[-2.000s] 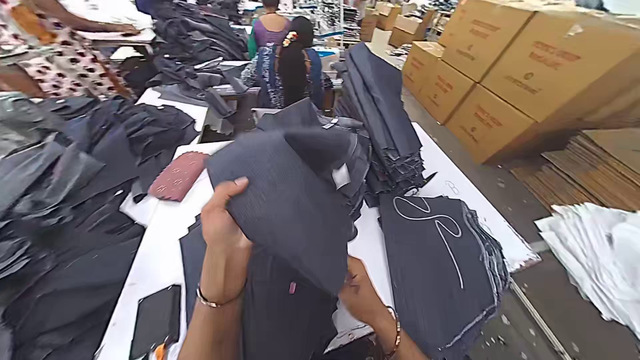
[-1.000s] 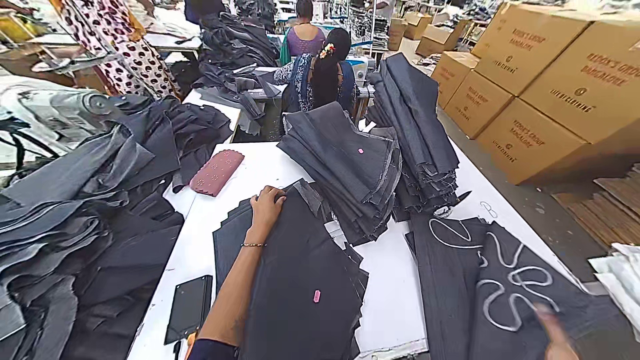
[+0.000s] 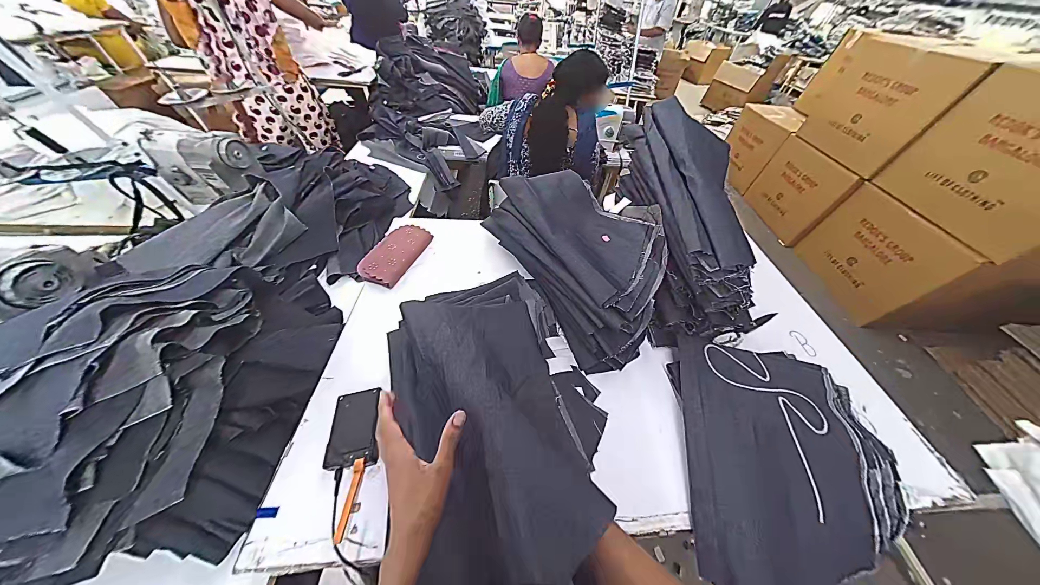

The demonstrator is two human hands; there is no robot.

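Observation:
A dark denim panel (image 3: 496, 422) lies over the near stack on the white table. My left hand (image 3: 418, 471) is at its left edge, thumb on top of the cloth and fingers at the side. Under the panel's lower right corner my right hand is hidden; only the forearm shows. Behind rises a fanned stack of dark panels (image 3: 577, 260) with a small pink sticker, and beside it a taller folded stack (image 3: 691, 211). The right-hand stack (image 3: 780, 455) bears a white chalk squiggle.
A pink scalloped case (image 3: 396, 255) and a black phone-like device (image 3: 353, 429) with a cable and orange strip lie on the table (image 3: 642, 431). Loose dark cloth (image 3: 162, 406) heaps at left. Cartons (image 3: 886, 106) stand at right. A person (image 3: 561, 122) sits ahead, and others are beyond.
My right hand has come from the chalk-marked stack at right to the near stack. The near stack's pink sticker is now covered by a panel, and my left hand has moved nearer.

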